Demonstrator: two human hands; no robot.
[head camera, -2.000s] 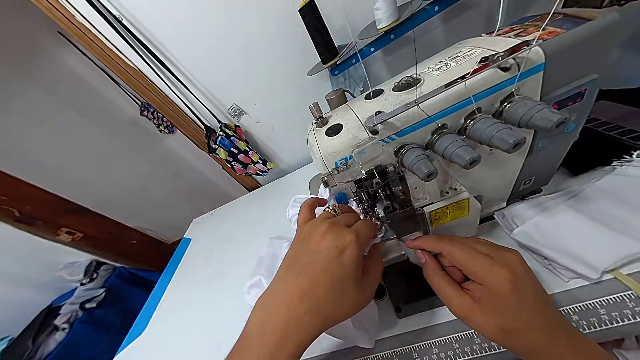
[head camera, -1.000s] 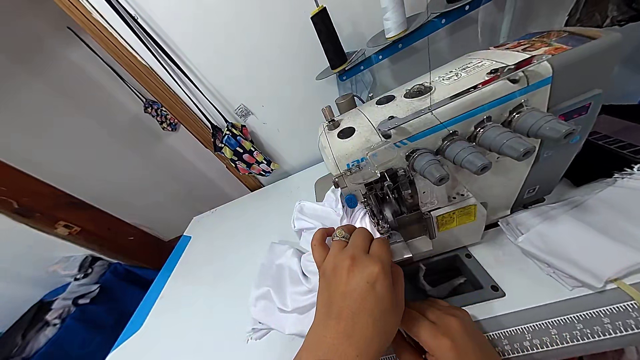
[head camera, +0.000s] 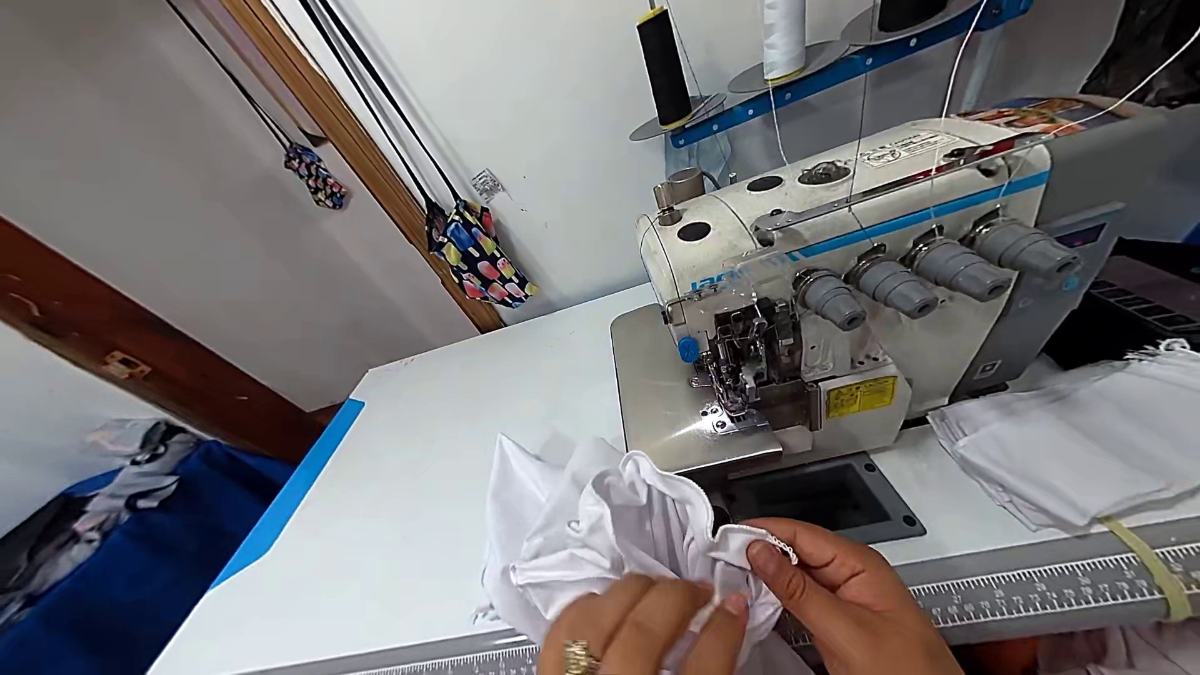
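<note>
A bunched white fabric piece (head camera: 600, 525) with a stitched, wavy edge lies at the table's front, in front of the overlock sewing machine (head camera: 872, 234). My right hand (head camera: 844, 591) pinches a narrow end of that edge between thumb and finger, where a short thread chain shows. My left hand (head camera: 647, 623), wearing a ring, is at the fabric's near side, partly cut off by the frame and slightly blurred; its fingers are bent against the cloth. The presser foot (head camera: 736, 403) and metal sewing plate (head camera: 656, 394) are uncovered, apart from the fabric.
Folded white fabric (head camera: 1078, 441) lies on the right of the white table (head camera: 431, 450). A measuring tape (head camera: 1050, 591) runs along the front edge. Thread cones (head camera: 664, 70) stand behind the machine. Patterned cloth items (head camera: 478, 253) hang at the wall. Blue cloth (head camera: 197, 525) is at lower left.
The white fabric has moved off the machine's sewing plate toward the table's front edge. Both hands have drawn back from the needle area, and the right hand now shows pinching the fabric's edge.
</note>
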